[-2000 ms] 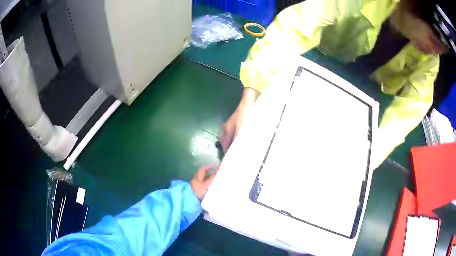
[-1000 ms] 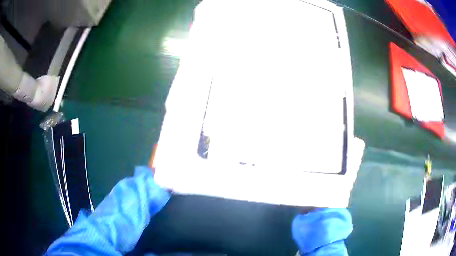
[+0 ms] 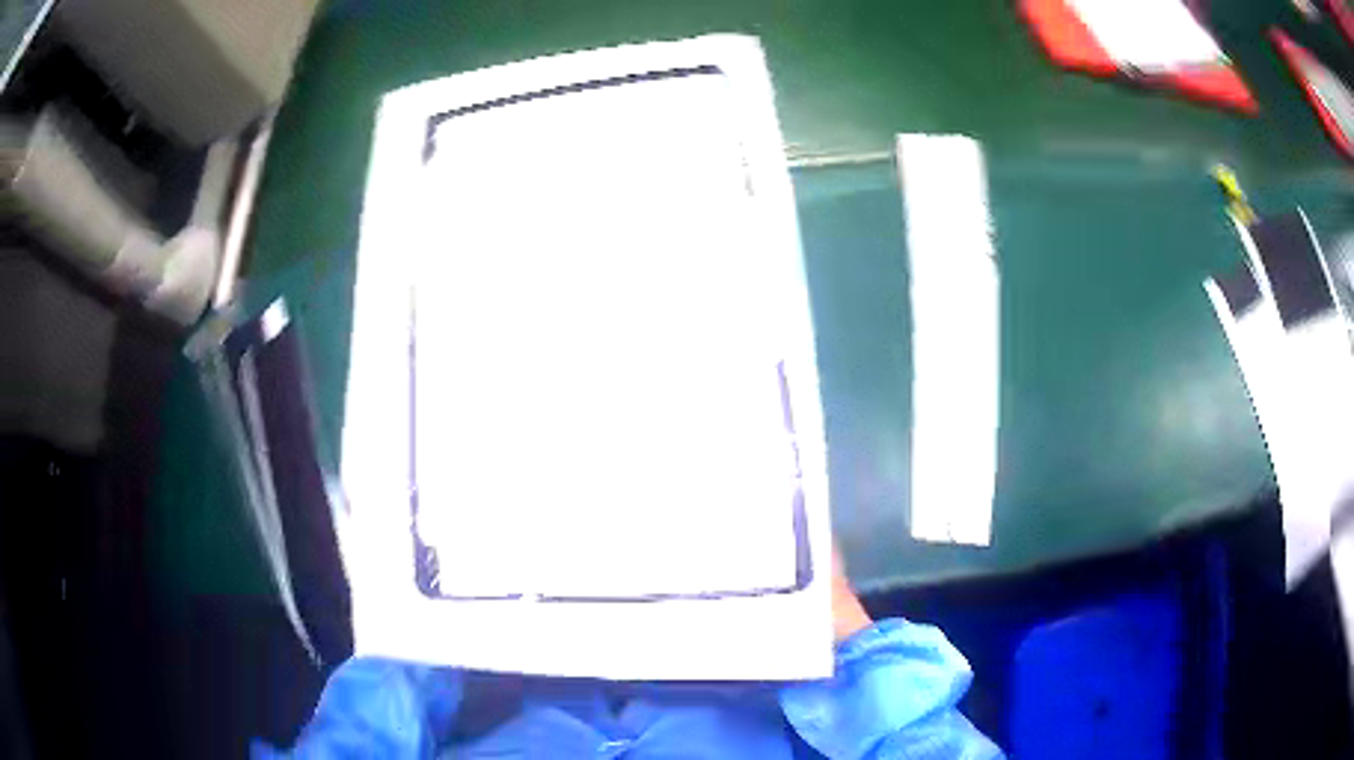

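A white framed panel (image 3: 602, 639) with a thin black border line lies flat before me, its near end close to my body. My right hand (image 3: 846, 606) shows only as a bit of skin at the panel's near right edge, above a blue cuff; its fingers are hidden by the panel. My left hand is hidden behind the panel's near left corner; only its blue sleeve shows. A long white strip (image 3: 952, 342) lies on the green bench (image 3: 1099, 356) right of the panel.
Black and white strips (image 3: 290, 446) lie at left. White sheets with black patches (image 3: 1284, 386) and a small yellow item (image 3: 1231, 190) are at right. Red boards (image 3: 1210, 82) with white pieces are at the far right. A grey box (image 3: 193, 60) stands far left. A blue stool (image 3: 1091, 690) is below the bench edge.
The panel has come nearer my body and turned a little, and the white strip now shows beside it. The view has shifted right. The person in yellow seen earlier is out of view.
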